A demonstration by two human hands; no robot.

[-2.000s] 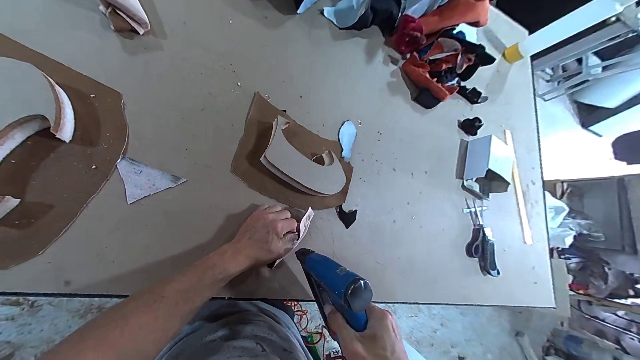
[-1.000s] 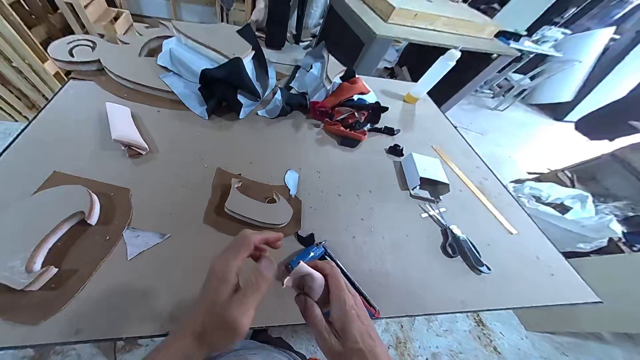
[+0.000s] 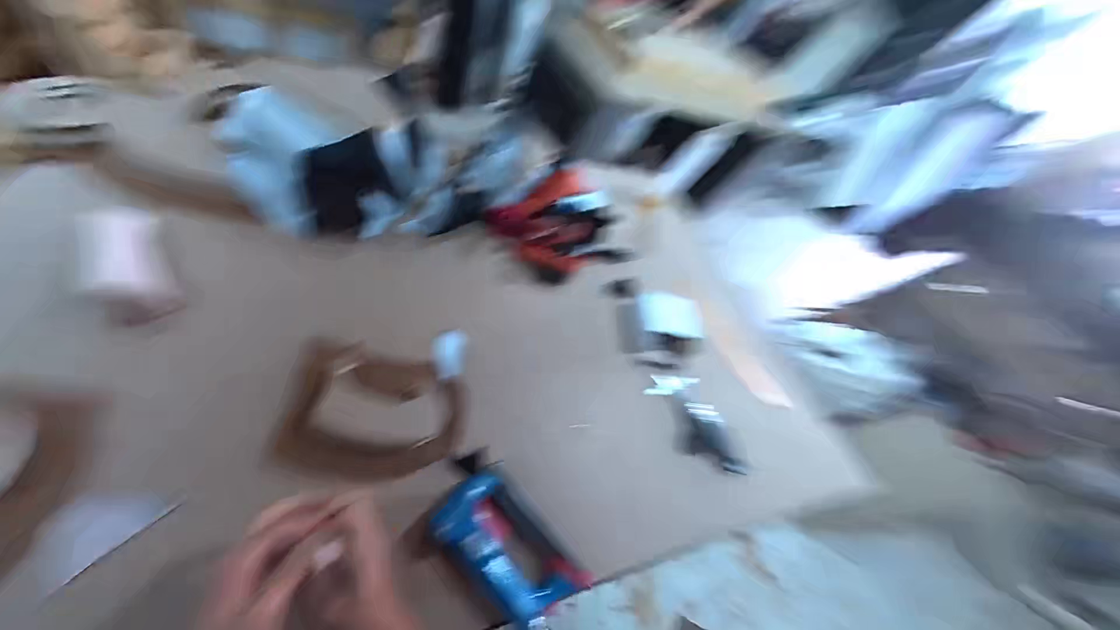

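Note:
Both my hands are close together at the bottom of the blurred view, left of a blue power tool. My left hand [image 3: 262, 569] and my right hand [image 3: 363, 560] meet around a small pale piece [image 3: 328, 553]; which fingers grip it cannot be told. The blue tool [image 3: 499, 551] lies on the table near its front edge, touched by neither hand. Beyond my hands, a curved pale piece [image 3: 372, 416] rests on a brown sheet [image 3: 297, 437], with a small light-blue scrap [image 3: 450, 353] at its upper right.
Scissors [image 3: 709, 433], a white box [image 3: 669, 315] and a thin wooden strip [image 3: 744, 354] lie on the right of the table. Orange and dark fabric scraps [image 3: 560, 223] are further back. A pale pink piece [image 3: 127, 258] and a larger brown sheet [image 3: 66, 437] are on the left.
Two seconds ago my right hand held the blue tool; now it lies on the table and both hands are together at the pale piece. The view has shifted and blurred.

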